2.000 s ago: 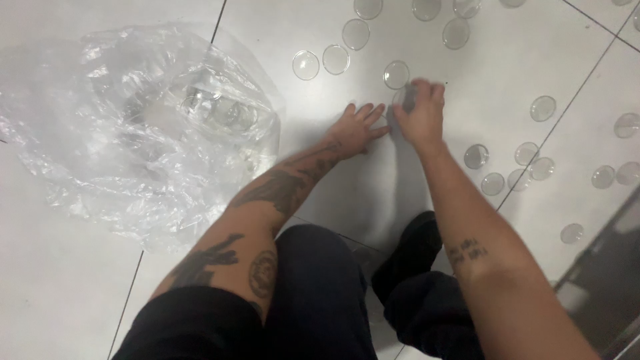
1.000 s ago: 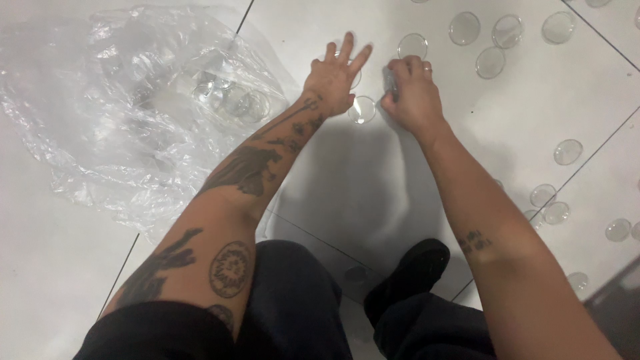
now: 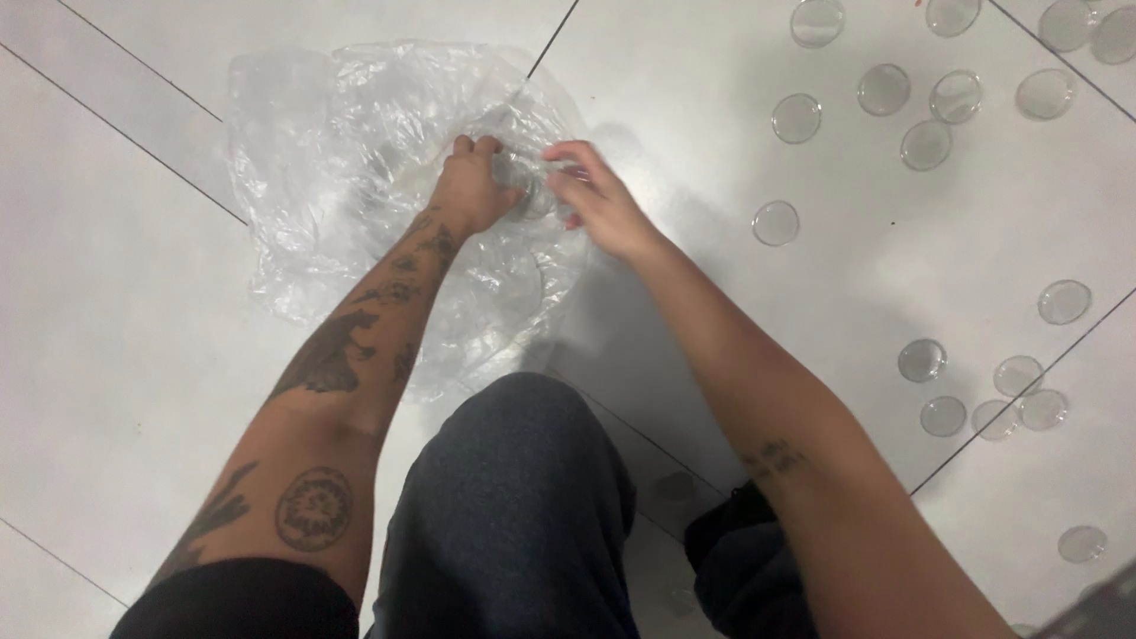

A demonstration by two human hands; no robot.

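Note:
A crumpled clear plastic bag (image 3: 355,169) lies on the tiled floor at upper left, with several clear round discs (image 3: 535,197) at its right part. My left hand (image 3: 477,186) rests at the bag beside these discs, fingers bent; whether it grips anything is unclear. Just right of it, at the bag's right edge, is my right hand (image 3: 599,200), slightly blurred, its fingers curled and spread. Whether something thin is between its fingers cannot be told.
Several more clear round discs lie scattered over the floor on the right, among them a single disc (image 3: 776,223) and an overlapping group (image 3: 994,420). My knee (image 3: 524,497) and a dark shoe (image 3: 728,524) are at the bottom. A dark edge (image 3: 1100,603) shows at lower right.
Both hands have moved left from the floor discs to the plastic bag. The discs they were near at the upper middle no longer lie there. The view has shifted.

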